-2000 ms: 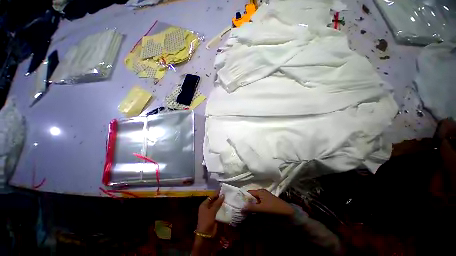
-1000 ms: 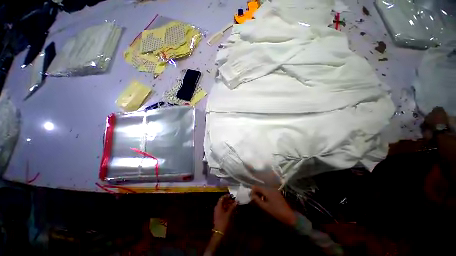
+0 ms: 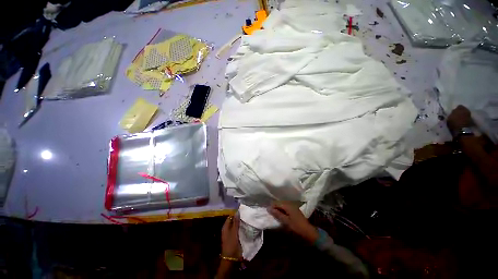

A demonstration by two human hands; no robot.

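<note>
A thick pile of white garments (image 3: 316,114) lies on the pale lilac table (image 3: 65,180) in front of me. A white garment part (image 3: 252,222) hangs over the table's front edge, between my hands. My left hand (image 3: 231,234), with a yellow bangle at the wrist, grips its left edge. My right hand (image 3: 288,214) lies on its upper right side at the pile's front edge, fingers on the cloth; its fingertips are partly hard to make out.
Clear bags (image 3: 158,166) with a red edge lie left of the pile. Behind them are a phone (image 3: 198,101), yellow sheets (image 3: 175,57) and bagged white garments (image 3: 84,71). An orange tool (image 3: 255,23) lies at the back. Another person's hand (image 3: 460,119) is at the right.
The white part between my hands shows larger and hangs lower. My left hand has moved slightly left. The other person's hand has moved up onto white cloth at the right.
</note>
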